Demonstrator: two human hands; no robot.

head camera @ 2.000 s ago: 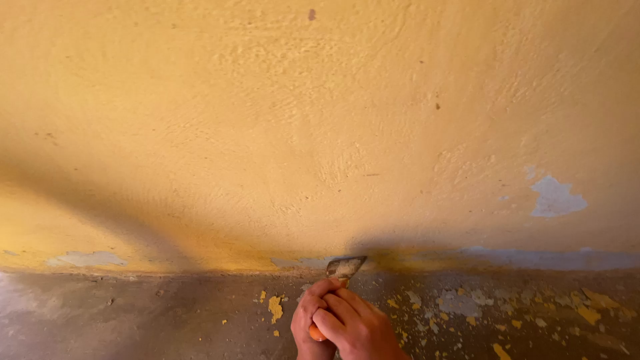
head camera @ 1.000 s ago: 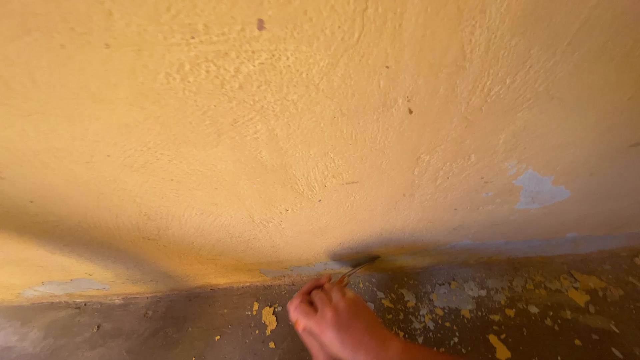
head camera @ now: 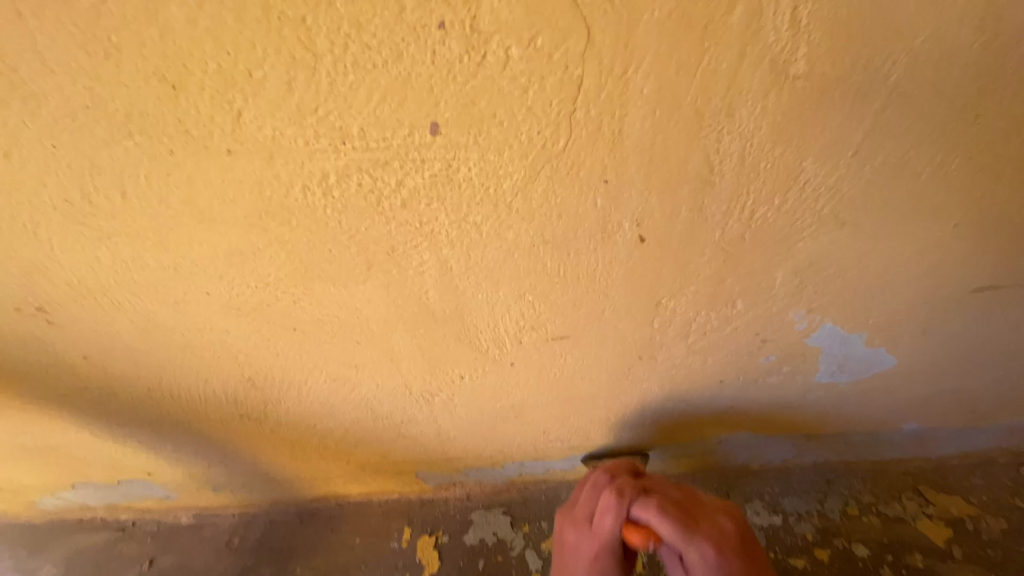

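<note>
A scraper with an orange handle (head camera: 641, 536) is gripped by both of my hands at the bottom of the view. Its metal blade (head camera: 614, 458) meets the foot of the yellow painted wall (head camera: 480, 280), at a strip of bared grey-white plaster (head camera: 528, 470). My left hand (head camera: 590, 520) closes around the handle from the left. Against it from the right lies my right hand (head camera: 696, 524), its fingers wrapped over the handle. Most of the handle is hidden by the fingers.
Yellow and grey paint flakes (head camera: 944, 504) lie on the brown floor (head camera: 264, 540) along the wall. A bare patch (head camera: 850, 354) shows on the wall at the right, another (head camera: 108, 494) at the lower left. A thin crack (head camera: 578, 96) runs down the upper wall.
Both hands stay around the scraper. Its blade, seen nearly edge-on a second ago, now shows as a wide edge against the wall. More pale flakes lie left of the hands.
</note>
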